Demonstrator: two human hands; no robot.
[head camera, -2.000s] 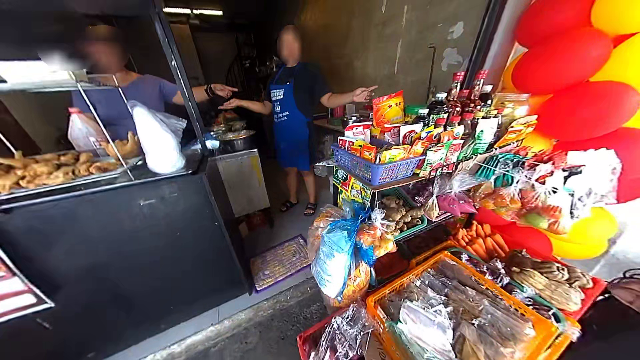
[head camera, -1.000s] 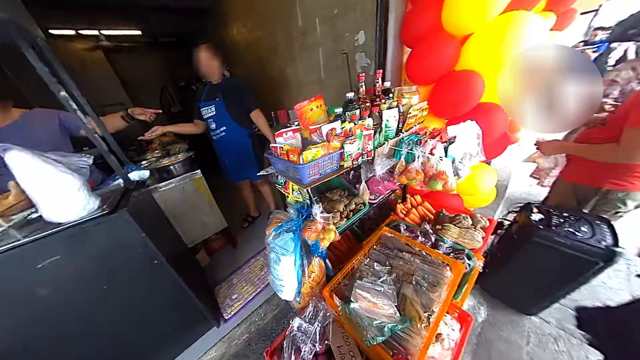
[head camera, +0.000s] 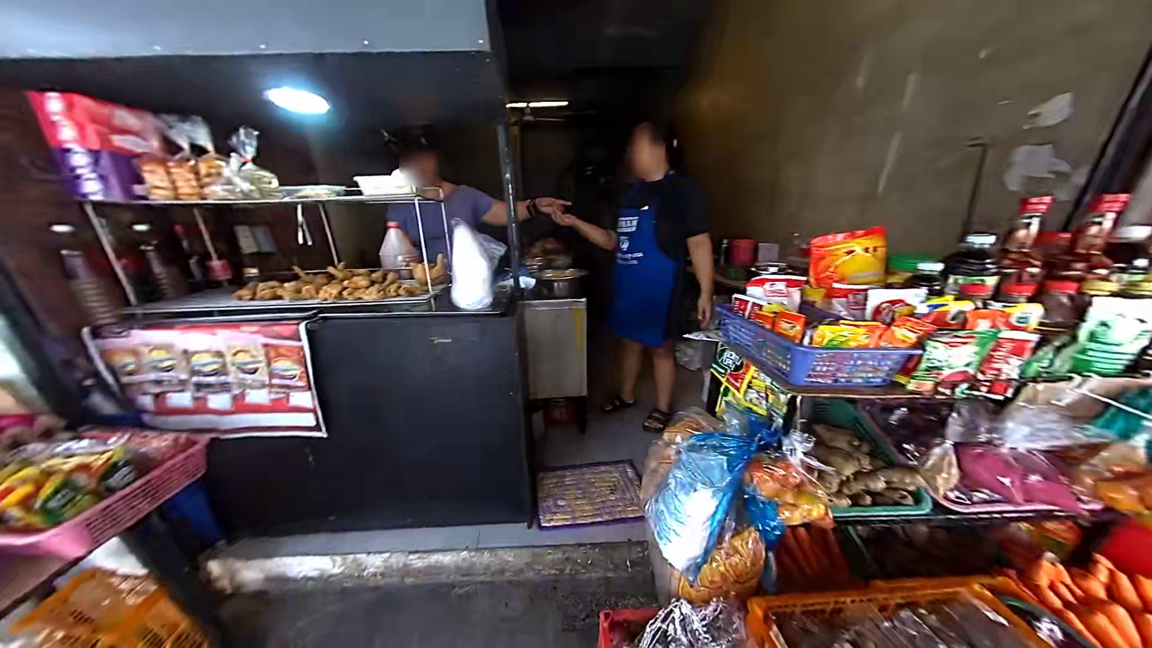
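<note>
Neither my left hand nor my right hand shows in the head view. Ahead stands a black food counter (head camera: 414, 423) with fried chicken pieces (head camera: 333, 284) on a tray and a white plastic bag (head camera: 471, 268) at its right end. Behind it a person in a grey-purple top (head camera: 450, 216) reaches an arm toward a person in a blue apron (head camera: 641, 270); their hands meet or nearly meet. To the right, a blue plastic basket (head camera: 814, 360) holds seasoning packets, with sauce bottles (head camera: 976, 265) beside it. Ginger roots (head camera: 864, 463) lie in a green basket below.
A low concrete step (head camera: 432, 565) and a doormat (head camera: 589, 493) lie before the doorway. Blue plastic bags (head camera: 706, 495) hang from the right rack, above an orange crate (head camera: 886, 598) and near carrots (head camera: 1093, 594). At left stands a pink basket (head camera: 108, 504) of packets.
The view has swung left, bringing in the whole counter and the pink basket. The red and yellow balloons and the person in red at the right are out of view.
</note>
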